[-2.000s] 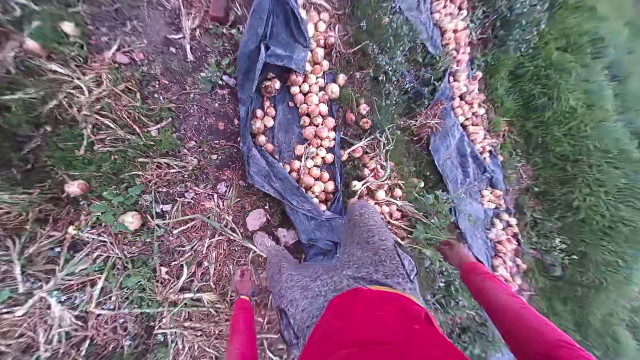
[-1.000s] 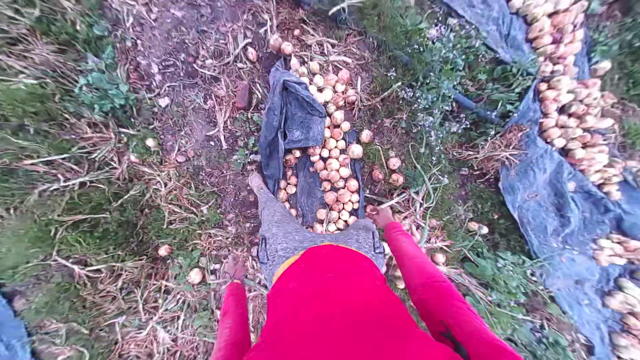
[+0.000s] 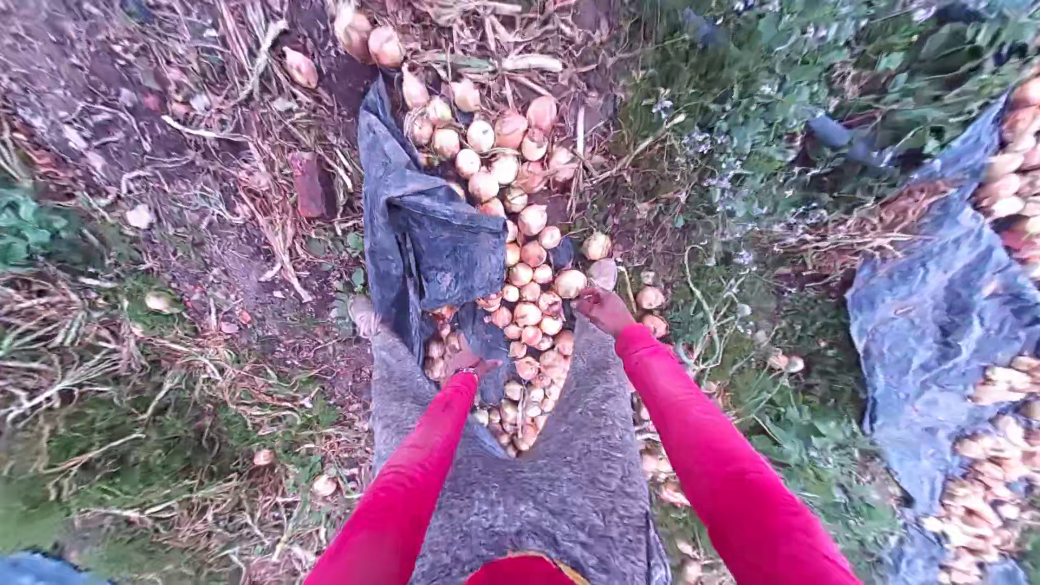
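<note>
A long pile of onions (image 3: 528,313) lies between my legs, partly on a dark tarp (image 3: 455,244) whose left side is folded over some of them. My left hand (image 3: 467,360) is low over the tarp beside the onions at its left, fingers spread; no onion shows in it. My right hand (image 3: 603,309) is at the pile's right edge, near my right foot, close to a larger onion (image 3: 570,283). Its fingers are curled, and whether they grip anything cannot be told.
Another tarp (image 3: 934,325) with onions lies at the right, beyond weeds. A reddish brick-like block (image 3: 312,185) sits on the soil at the left. Loose onions (image 3: 301,67) and dry stalks (image 3: 73,366) are scattered about. My feet stand on either side of the pile.
My left hand has moved from beside my left leg to the tarp between my legs. My right hand stays by the pile's right side. The view is now nearer the pile.
</note>
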